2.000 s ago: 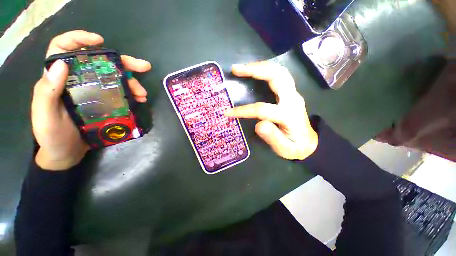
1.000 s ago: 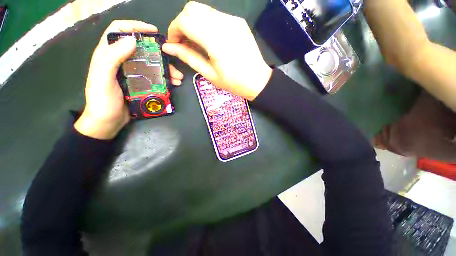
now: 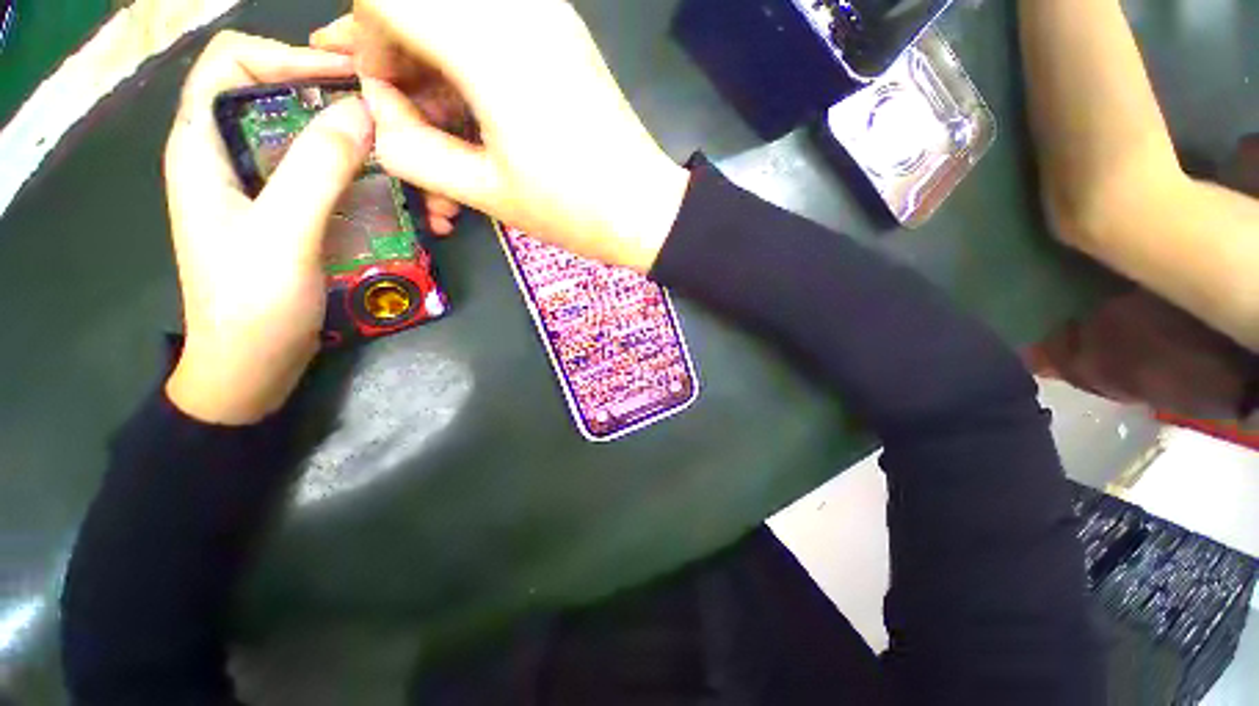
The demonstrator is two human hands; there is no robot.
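Observation:
My left hand (image 3: 249, 276) holds the half-assembled handheld unit (image 3: 370, 228) at the left, its thumb pressed on the board near the top. The unit has a black rim, a green board with a grey area, and a red lower end with a gold ring. My right hand (image 3: 518, 131) is at the unit's upper right corner, with thumb and fingers close together there. Whether it pinches a small part is hidden. The smartphone (image 3: 615, 338) with a lit pink-red screen lies on the table, its top end covered by my right hand.
The dark-blue parts bin (image 3: 759, 62) stands at the top, with a clear plastic case (image 3: 911, 131) beside it. Another person's bare arm (image 3: 1118, 152) reaches in at the right. The belt's white edge strip (image 3: 83, 97) runs at the upper left of the dark-green tabletop (image 3: 497, 510).
My right hand has come from over the smartphone to the unit's upper corner. The unit is higher and a little right of its first place. Another person's arm has appeared at the right.

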